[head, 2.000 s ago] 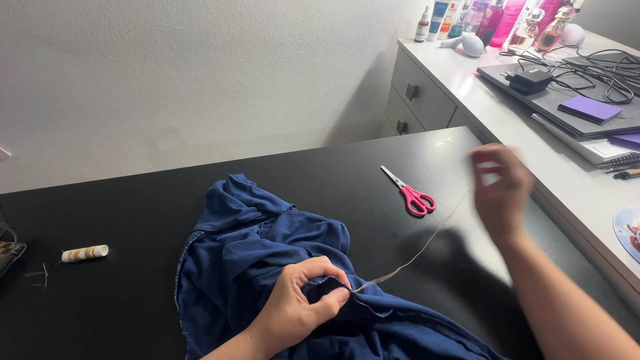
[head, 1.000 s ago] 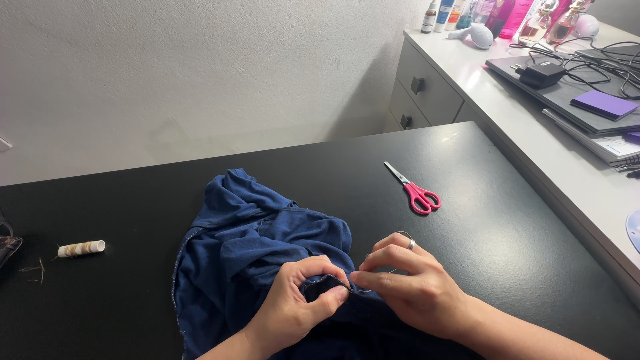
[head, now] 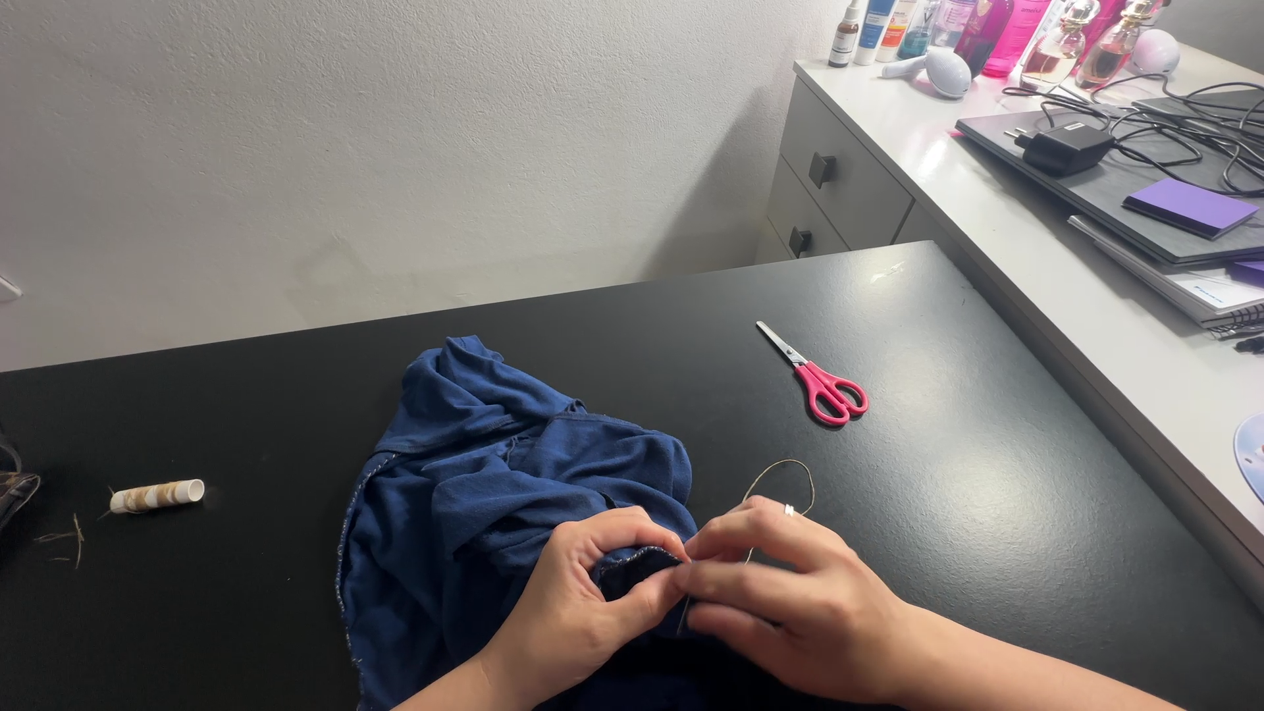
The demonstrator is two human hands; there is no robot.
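Blue fabric with a stitched edge lies bunched on the black table. My left hand pinches a folded edge of it between thumb and fingers. Against those fingertips, my right hand works with thumb and fingers closed at the same edge; a ring shows on one finger. A light thread loops up behind my right hand. A thin line, needle or thread, shows below its fingertips; which one I cannot tell. Pink-handled scissors lie beyond my right hand.
A spool of thread and loose thread scraps lie at the left. At the right, a white dresser holds bottles, a black charger with cables, a laptop and a purple notepad.
My right hand, raised at the right with the thread drawn out two seconds ago, has come back to the fabric beside my left hand. The thread now hangs in a loop. My left hand keeps its pinch.
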